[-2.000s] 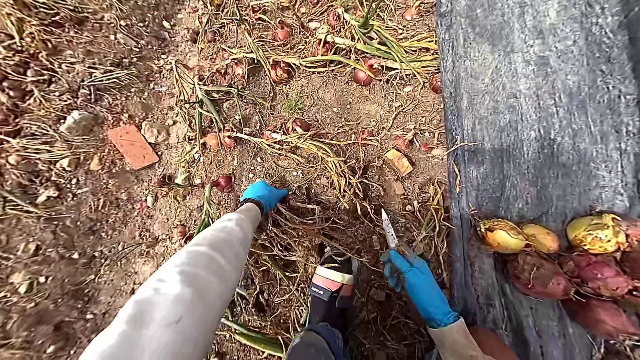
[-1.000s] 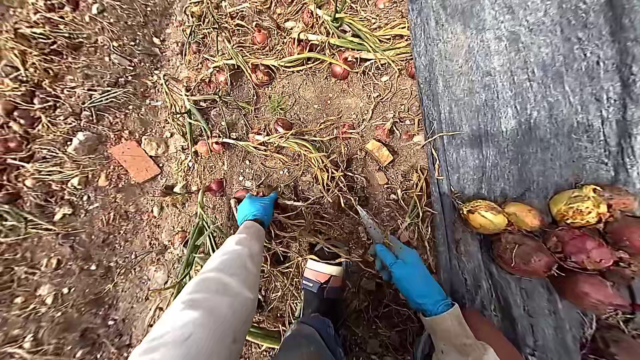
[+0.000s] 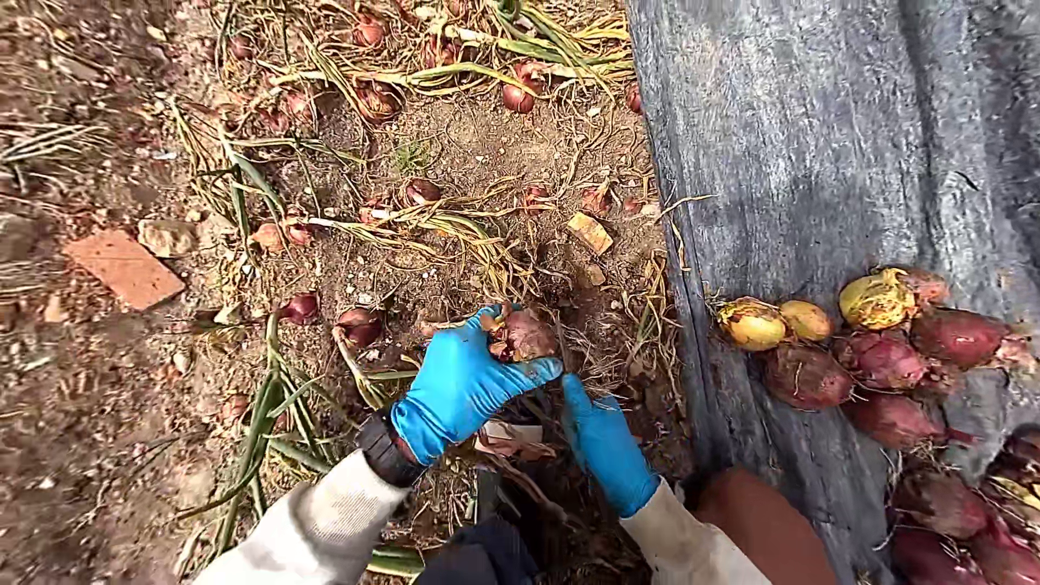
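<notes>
My left hand (image 3: 467, 382), in a blue glove, grips a reddish onion (image 3: 526, 335) low in the middle of the head view. Dry roots (image 3: 597, 357) spread from the onion's right side. Close by on the right, my right hand (image 3: 605, 447), gloved in blue too, is closed on a knife (image 3: 562, 345); its narrow blade points up along the root side of the onion, and the handle is hidden by the fingers. Both hands are above my shoe, which is mostly covered. Long dry stalks (image 3: 524, 483) hang below the held onion.
Dark ground fabric (image 3: 796, 162) covers the right side, bearing red onions (image 3: 881, 360) and yellow onions (image 3: 751, 323). Red onions (image 3: 359, 327) with drying leaves lie on the soil ahead. A flat brick piece (image 3: 126, 268) and a stone (image 3: 166, 237) lie at left.
My left hand was down at the soil on the left; it has come right and now holds an onion. The knife in my right hand has come up against the onion's root side.
</notes>
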